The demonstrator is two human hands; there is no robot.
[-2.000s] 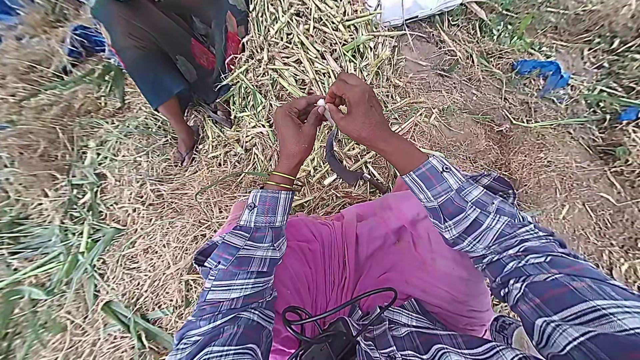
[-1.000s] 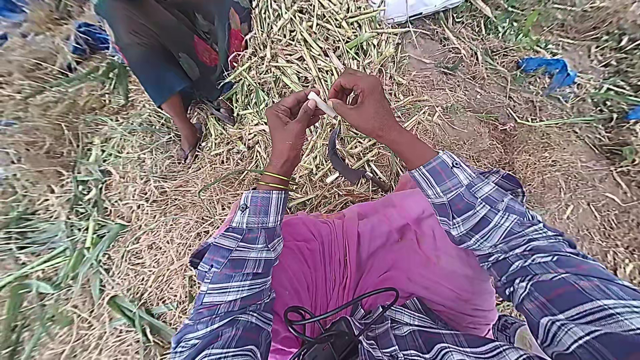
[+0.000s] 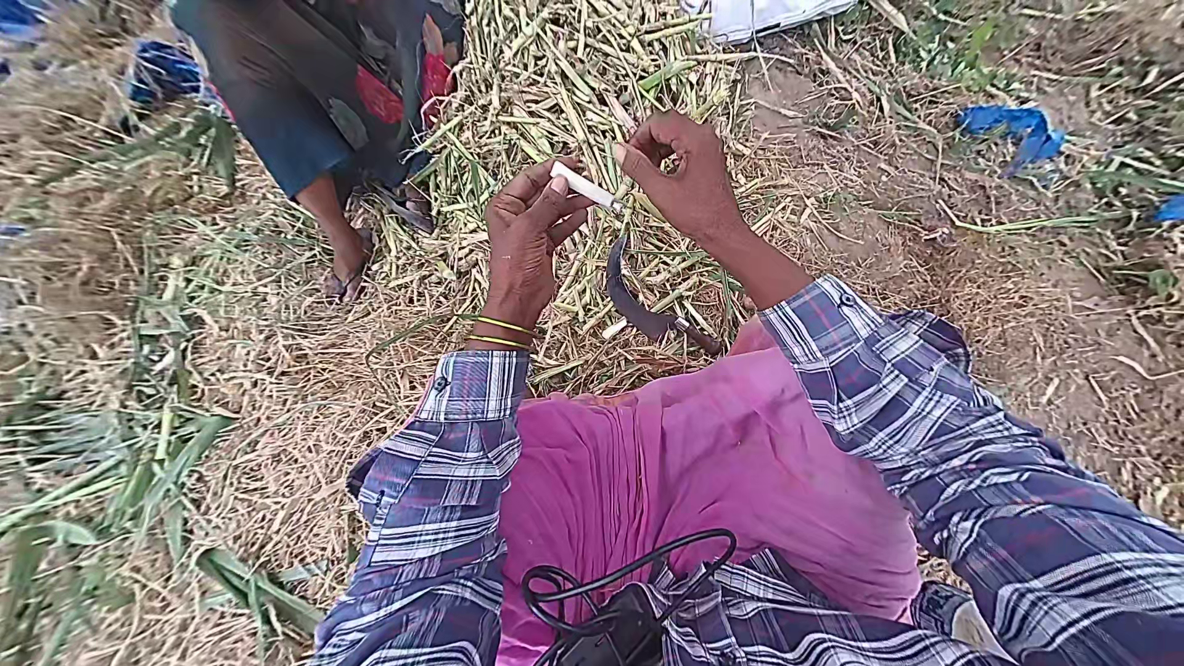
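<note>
My left hand (image 3: 535, 227) grips a short white stick-like piece (image 3: 585, 187) between thumb and fingers; what it is made of I cannot tell. Just right of its lower end is my right hand (image 3: 680, 171), with thumb and forefinger slightly apart and nothing plainly between them. Below both hands a sickle (image 3: 638, 305) with a dark curved blade lies on cut stalks, its handle toward my lap. A small white piece (image 3: 614, 328) rests on the straw left of the blade. Pink cloth (image 3: 703, 462) covers my lap.
Another person's leg (image 3: 338, 227) and sandalled foot are at the upper left. Cut stalks (image 3: 564, 83) are heaped ahead. A white sheet or sack (image 3: 768, 14) lies at the top, blue plastic scraps (image 3: 1013, 129) at the right. A black cable (image 3: 638, 573) loops over my lap.
My right hand has come away from the white piece, which both hands were touching earlier. More of the piece shows now, and it stays in my left hand.
</note>
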